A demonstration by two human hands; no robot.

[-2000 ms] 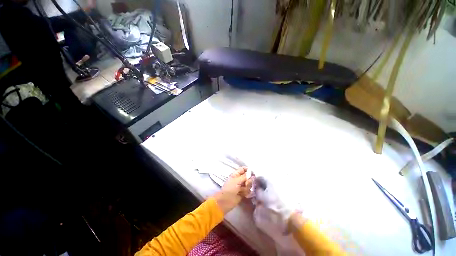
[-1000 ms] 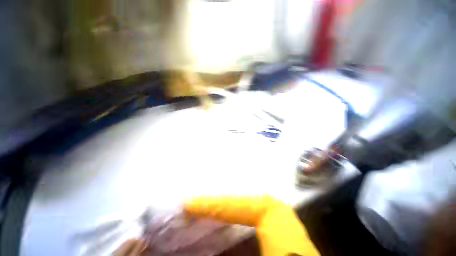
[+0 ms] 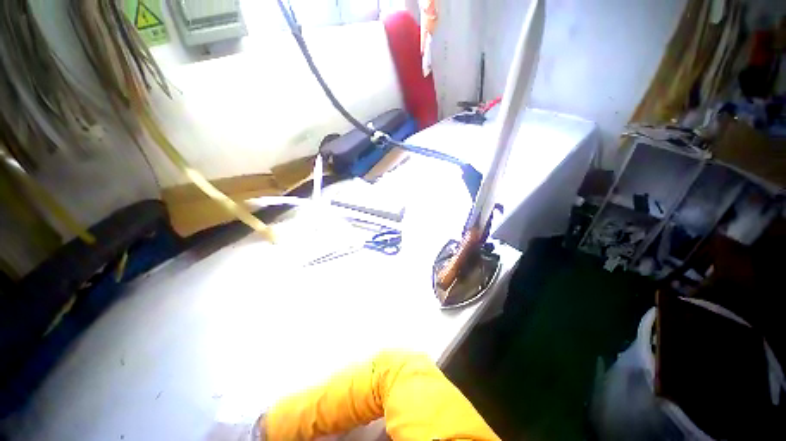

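The steam iron, with a brown handle, rests near the white table's right edge. A pale sleeve rises from it. Fabric shears with dark handles lie left of the iron. My right arm, in a yellow sleeve, crosses the bottom centre and points left. Only a whitish sliver of my right hand shows at its cuff, washed out against the table; its fingers and anything in them are hidden. My right hand is away from the iron. My left hand is out of the picture.
A narrow bar lies behind the shears. Yellowish tapes hang at the back left. Dark padded bolsters line the back. A shelf and a white bag stand right, beyond the green floor.
The view has swung far to the right, bringing in the iron, shelf and bag. Both hands were together at the table's front edge; now only the right arm and a sliver of hand show.
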